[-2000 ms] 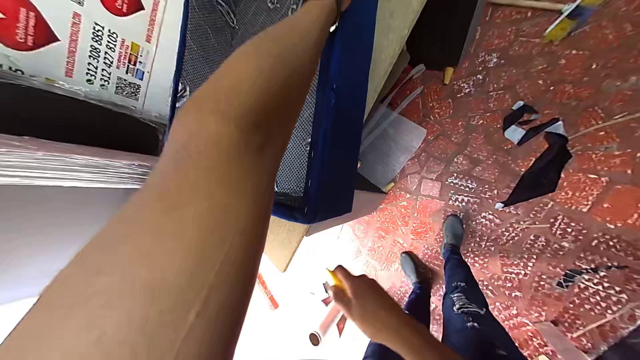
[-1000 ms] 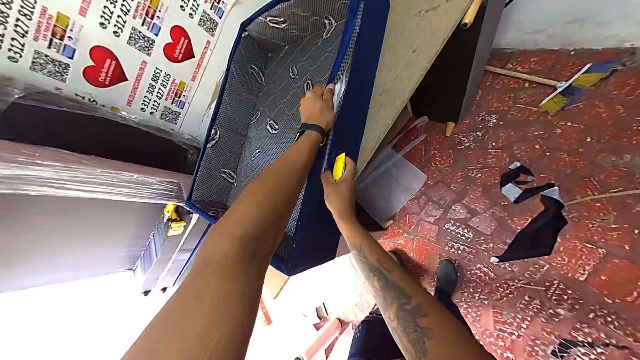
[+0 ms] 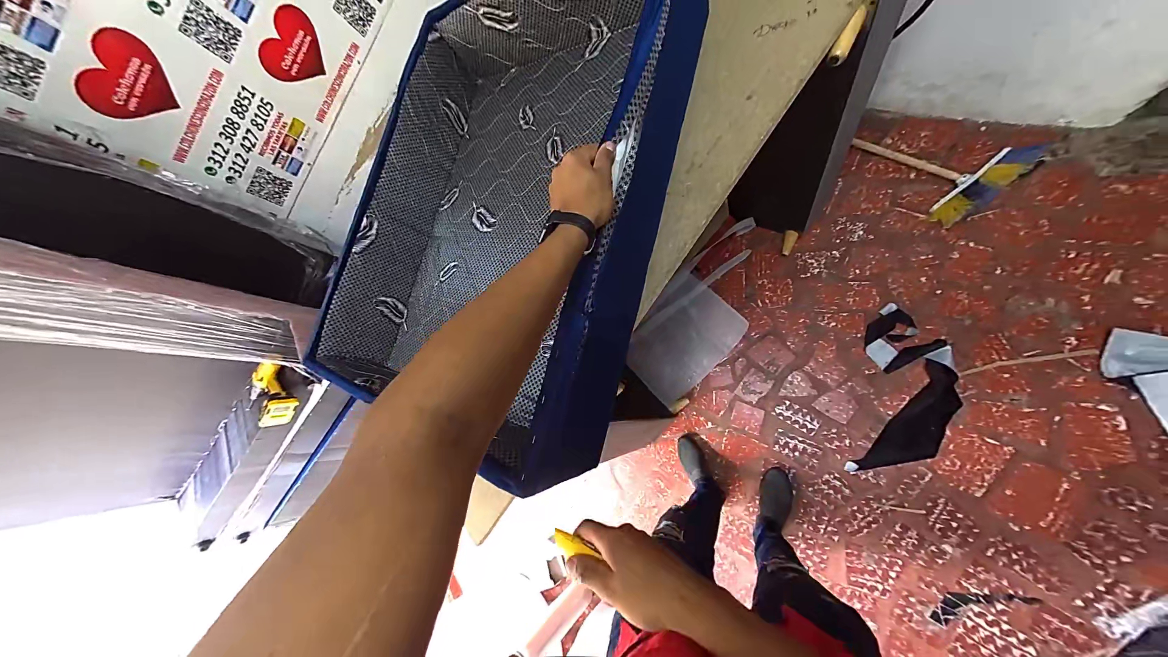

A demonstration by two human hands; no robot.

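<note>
A long open box (image 3: 598, 365) stands on a wooden workbench, covered outside in dark blue fabric and lined with grey patterned mattress fabric (image 3: 511, 119). My left hand (image 3: 584, 187), with a black band at the wrist, reaches across the box to its right-hand inner rim. Its fingers touch a small white piece (image 3: 622, 155) there; whether they grip it or the fabric is hard to tell. Below the near end of the box, apart from it, my right hand (image 3: 616, 566) holds a small yellow tool (image 3: 575, 545), whose kind is unclear.
A bare wooden tabletop (image 3: 721, 100) runs beside the box. On the red tiled floor lie black fabric scraps (image 3: 912, 420) and a broom (image 3: 985, 187). A translucent sheet (image 3: 689, 338) leans near the bench. At left are a yellow power tool (image 3: 274, 394) and plastic-wrapped furniture (image 3: 137, 297).
My right hand has moved from beside the box's blue side down towards my body, still with the yellow tool. My left hand remains at the box's rim.
</note>
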